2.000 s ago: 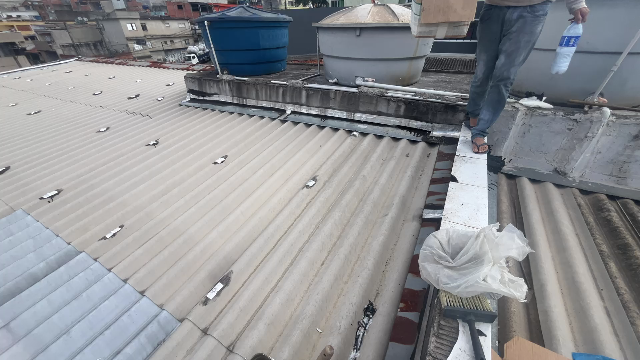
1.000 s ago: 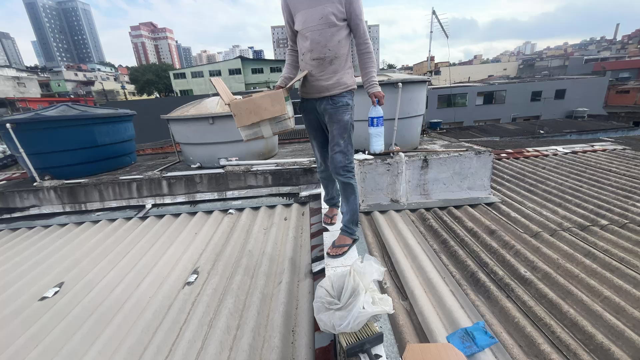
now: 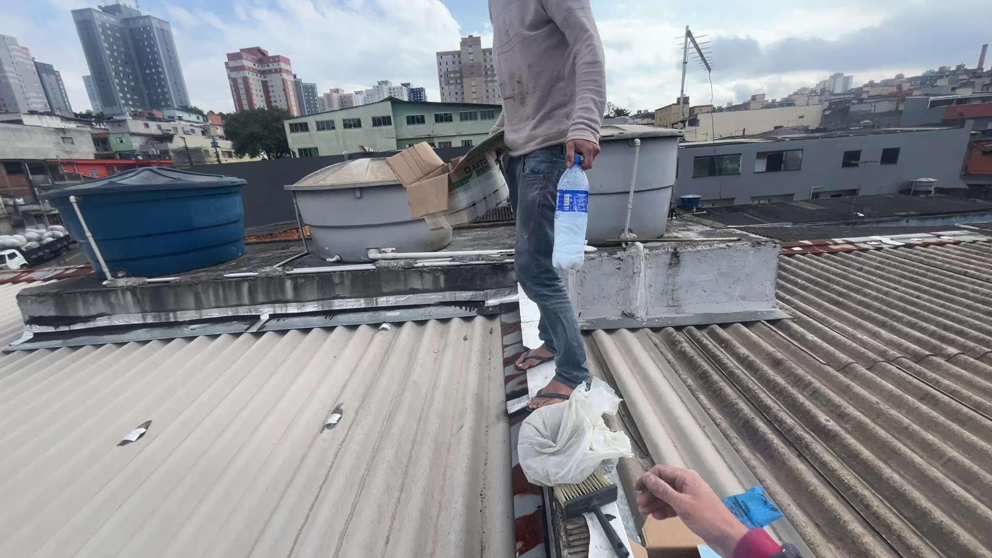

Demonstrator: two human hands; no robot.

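Note:
My right hand (image 3: pixel 678 500) reaches in at the lower right, its fingers curled in the air above a cardboard box (image 3: pixel 670 535); whether something small is between the fingertips cannot be told. Left of it a wide block brush (image 3: pixel 585 496) with pale bristles and a black handle lies on the narrow wall top. Just beyond the brush is a crumpled white plastic bag (image 3: pixel 572 442). A blue plastic wrapper (image 3: pixel 752 508) lies to the right, on the corrugated roof. My left hand is out of view.
A person (image 3: pixel 550 194) in sandals stands on the wall top beyond the bag, with a plastic bottle (image 3: pixel 572 217) and an open carton (image 3: pixel 449 182). Corrugated roofing (image 3: pixel 271 434) slopes on both sides. Behind the concrete ledge (image 3: pixel 372 291) stand a blue water tank (image 3: pixel 155 221) and gray ones.
My right hand has come into view at the lower right. The view has swung up and to the right. The person has turned more side-on, still with the bottle and the carton.

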